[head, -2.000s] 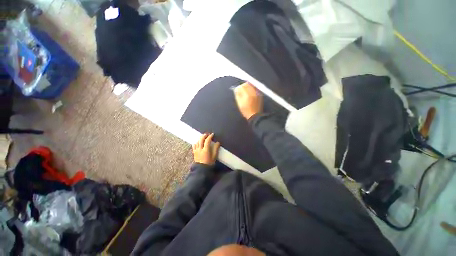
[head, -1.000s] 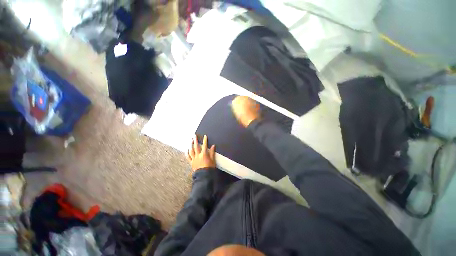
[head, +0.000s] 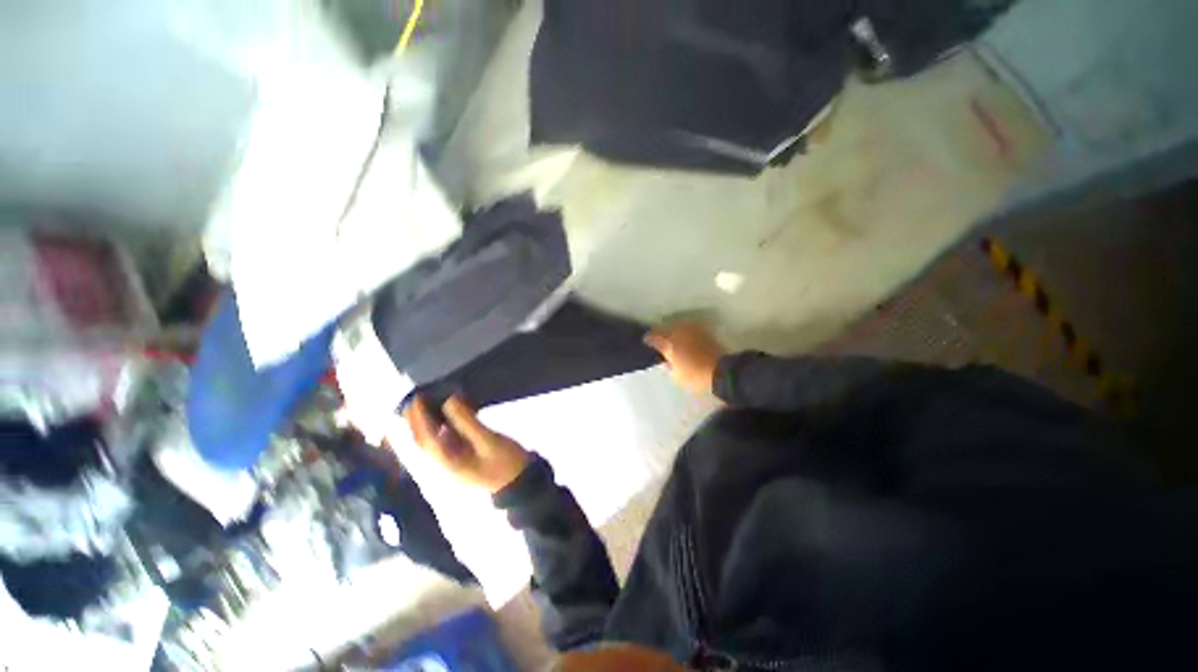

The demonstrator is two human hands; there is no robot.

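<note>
A dark cut panel [head: 565,357] lies against the near edge of the dark panel pile [head: 480,282], partly overlapping it. My left hand [head: 466,444] grips the panel's left end, the fingertips partly hidden by blur and dark cloth. My right hand [head: 688,355] pinches the panel's right corner. The white table covering [head: 591,440] shows along the panel's near edge. A small white chip, perhaps tailor's chalk [head: 729,281], lies on the bare table beyond my right hand.
A dark bundle [head: 657,79] lies at the top. Large white sheets [head: 309,197] and a blue cloth [head: 243,387] are at the left. A blue basket [head: 460,646] is at the bottom. Yellow-black striped tape [head: 1044,309] shows at the right.
The view has swung strongly to the right. My right hand has left the panel's middle and taken its right corner; my left hand has moved from the near edge to its left end. The panel now lies against the pile.
</note>
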